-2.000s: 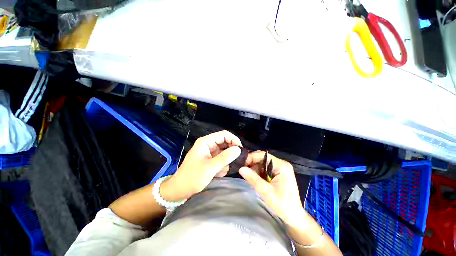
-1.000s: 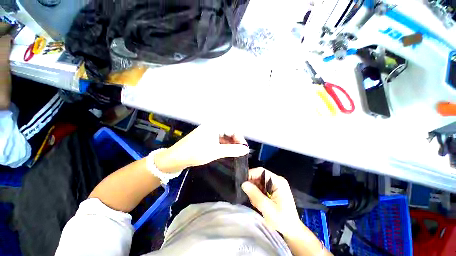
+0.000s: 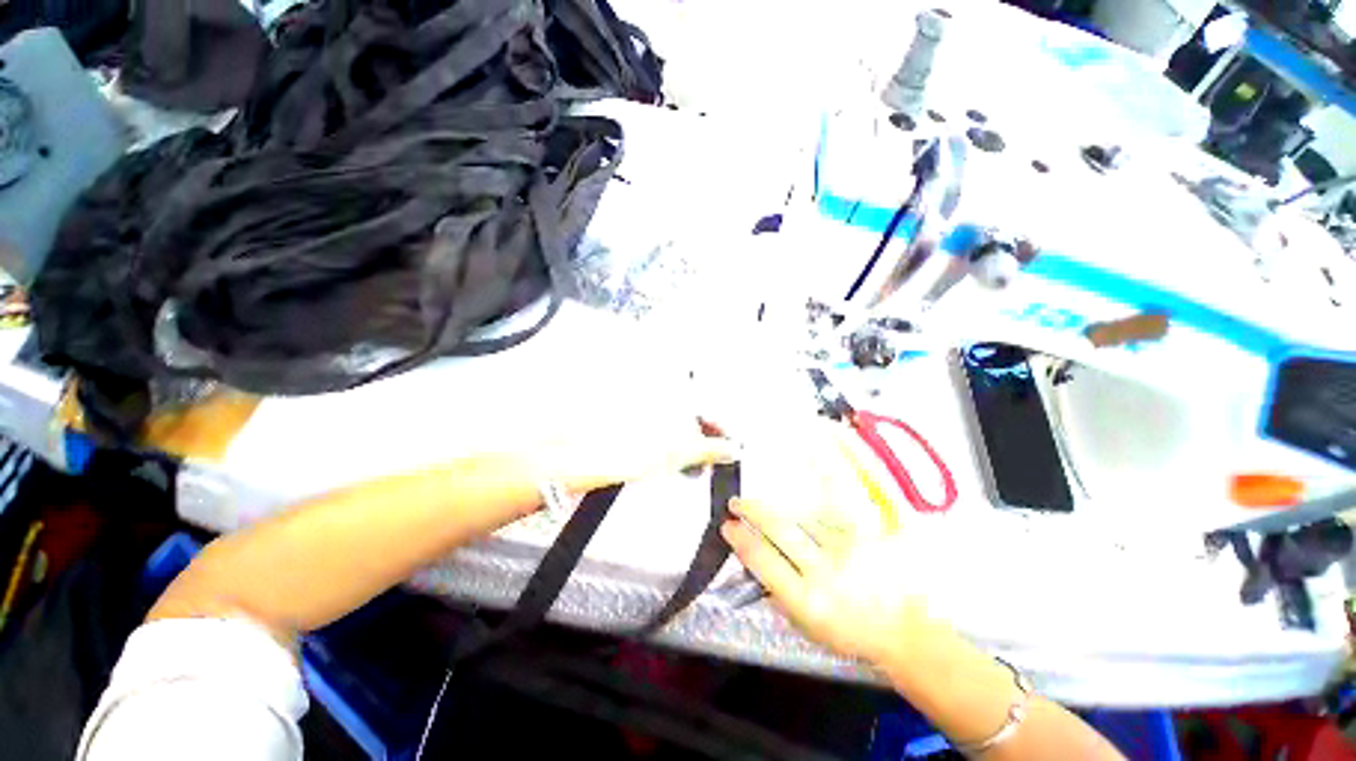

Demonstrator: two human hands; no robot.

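Note:
My left hand [image 3: 640, 455], washed out by glare, is over the white table with its fingertips on the upper end of a black strap [image 3: 712, 543]. A second length of black strap [image 3: 565, 562] runs from under my left hand over the table's front edge. My right hand [image 3: 833, 572] lies low over the table, fingers pointing left, fingertips at the strap's right side. A small dark shape shows beneath it; I cannot tell whether it grips anything. Scissors with a red handle loop [image 3: 910, 464] lie just beyond my right hand, their yellow loop partly lost in glare.
A large heap of black straps [image 3: 357, 223] covers the table's left part. The white sewing machine [image 3: 1175, 357] with a blue stripe stands at right, its needle area ahead of my hands. A black smartphone [image 3: 1019, 431] lies beside the scissors. Blue crates [image 3: 345, 699] are below the table edge.
Both hands have come up from over my lap to the tabletop, bringing the strap. The view has shifted, showing more of the machine and heap. The dark pointed tool seen in my right hand no longer shows clearly.

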